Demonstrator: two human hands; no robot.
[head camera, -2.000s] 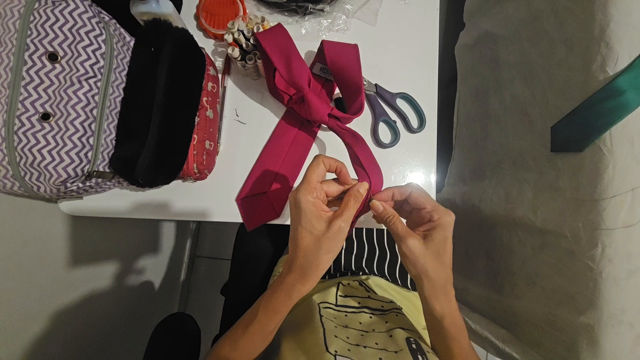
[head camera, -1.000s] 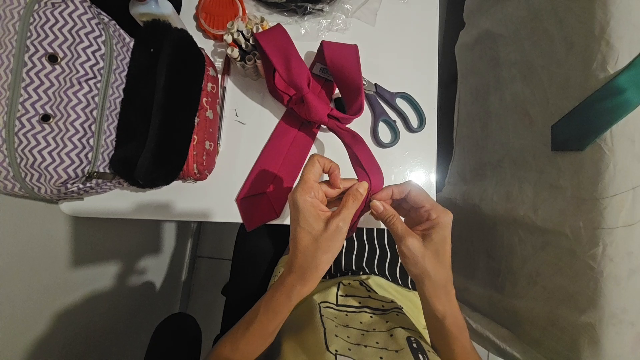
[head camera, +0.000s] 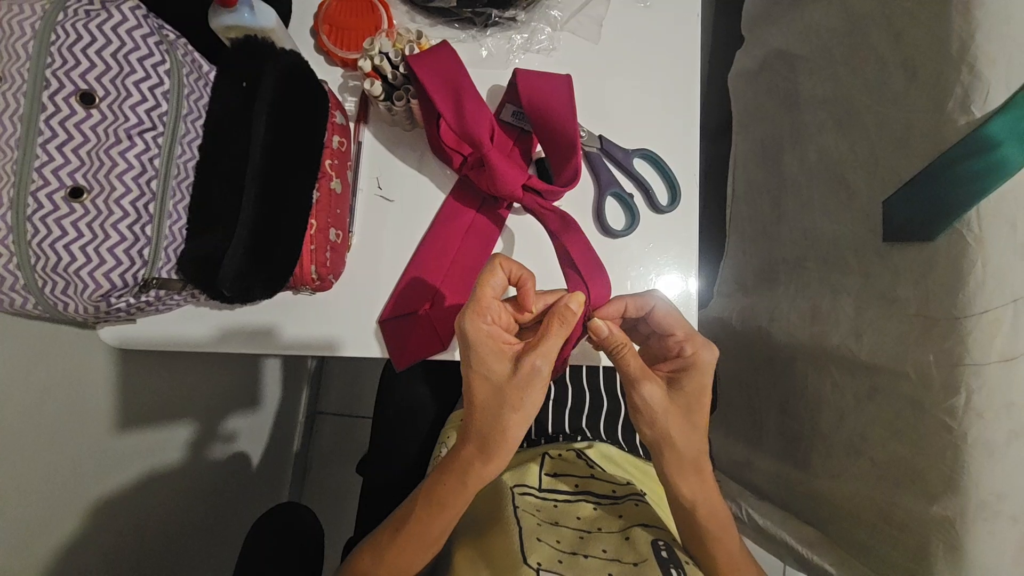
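Observation:
A magenta necktie (head camera: 488, 168) lies loosely knotted on the white table, its wide end pointing down and left. My left hand (head camera: 516, 336) pinches the narrow end between thumb and fingers at the table's front edge. Close against it, my right hand (head camera: 652, 344) has thumb and index finger together at the edge of the same narrow end; whether a needle or thread is between them is too small to tell. Scissors with purple and teal handles (head camera: 632, 180) lie to the right of the knot, their blades partly under the tie.
Thread spools (head camera: 392, 76) stand grouped behind the tie, beside an orange-red lid (head camera: 352, 28). A zigzag-patterned bag (head camera: 104, 160), a black furry item (head camera: 256, 172) and a red pouch (head camera: 330, 192) fill the left. Clear plastic (head camera: 512, 24) lies at the back; a green necktie (head camera: 952, 176) hangs right.

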